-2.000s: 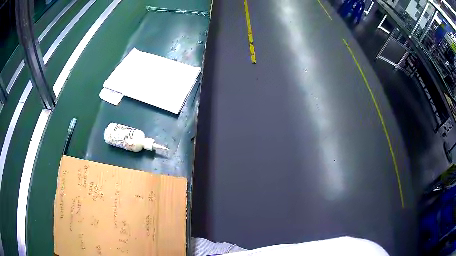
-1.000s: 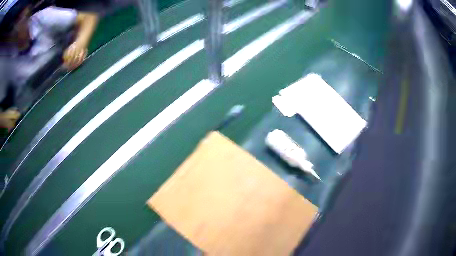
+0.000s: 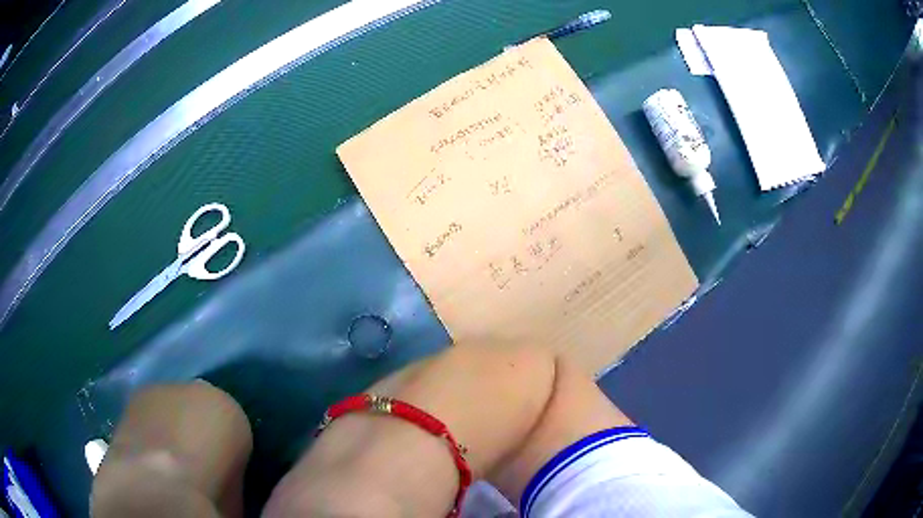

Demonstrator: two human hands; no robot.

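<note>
The tan cardboard (image 3: pixel 516 202) with handwritten lines lies flat on the green bench in the middle. My right arm reaches in from the bottom right, and its bent part overlaps the cardboard's lower edge. A red bracelet (image 3: pixel 405 410) circles my right wrist. My right hand (image 3: pixel 354 470) is cut off by the bottom edge and its fingers are hidden. A blurred, rounded skin-coloured shape at the bottom left appears to be part of my left hand or arm (image 3: pixel 172 450). No fingers show there.
White-handled scissors (image 3: pixel 189 259) and a dark ring (image 3: pixel 369 335) lie left of the cardboard. A pen (image 3: pixel 572 26) touches or nearly touches its top corner. A white bottle (image 3: pixel 680 142) and white papers (image 3: pixel 764 106) lie right. A blue object (image 3: pixel 25 486) is bottom left.
The view has turned and shifted down and left along the bench. Both arms have come into view at the bottom. The ring and blue object now show; the person across the bench is out of view.
</note>
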